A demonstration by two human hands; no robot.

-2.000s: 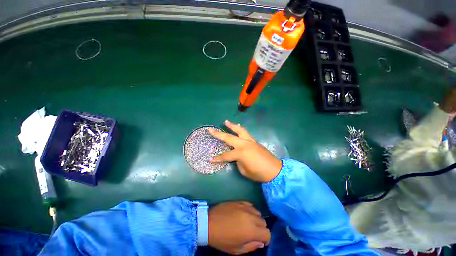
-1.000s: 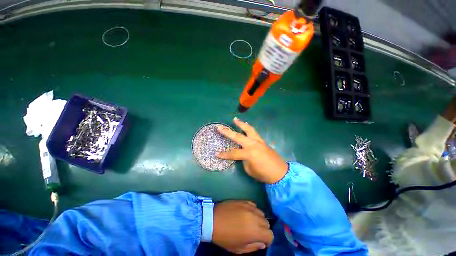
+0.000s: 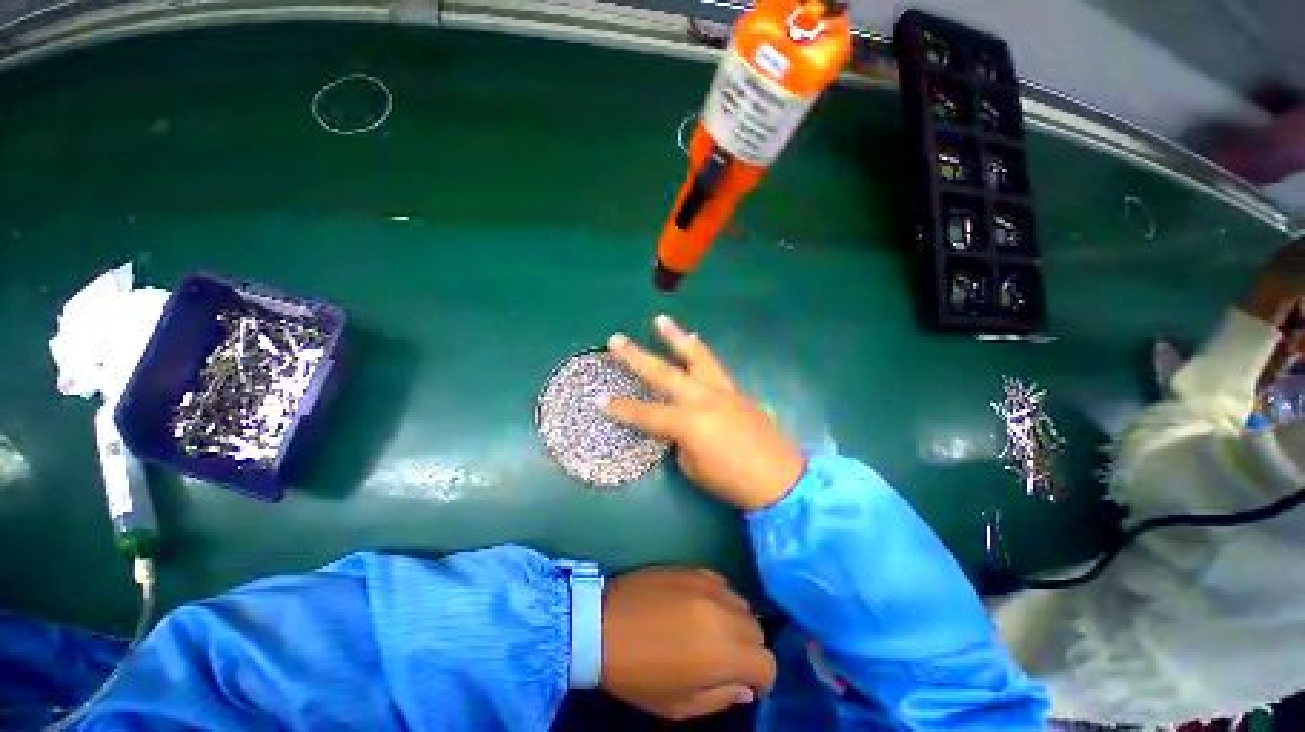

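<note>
A round dish of tiny silver screws [image 3: 580, 422] lies on the green bench in front of me. My right hand [image 3: 716, 422] is over the dish's right edge, fingers spread; one fingertip is over the screws, and nothing shows in the hand. My left hand [image 3: 687, 644] is curled near the bench's front edge, back of the hand up; its palm is hidden, so I cannot tell if it holds something. An orange electric screwdriver [image 3: 744, 136] hangs beyond the dish, tip down, touched by neither hand.
A blue bin [image 3: 153, 408] of thin metal pieces stands left, beside white tissue [image 3: 103, 336] and a white tube-shaped tool [image 3: 122, 479]. A black compartment tray [image 3: 976, 193] is at right rear. Right are scattered silver strips [image 3: 1028, 436], a black cord [image 3: 1188, 522] and another person's sleeve [image 3: 1202, 429].
The screwdriver has swung left relative to the dish. My right hand's upper fingers have shifted up, from over the screws towards the dish's rim. My left hand stays curled; the view has shifted slightly.
</note>
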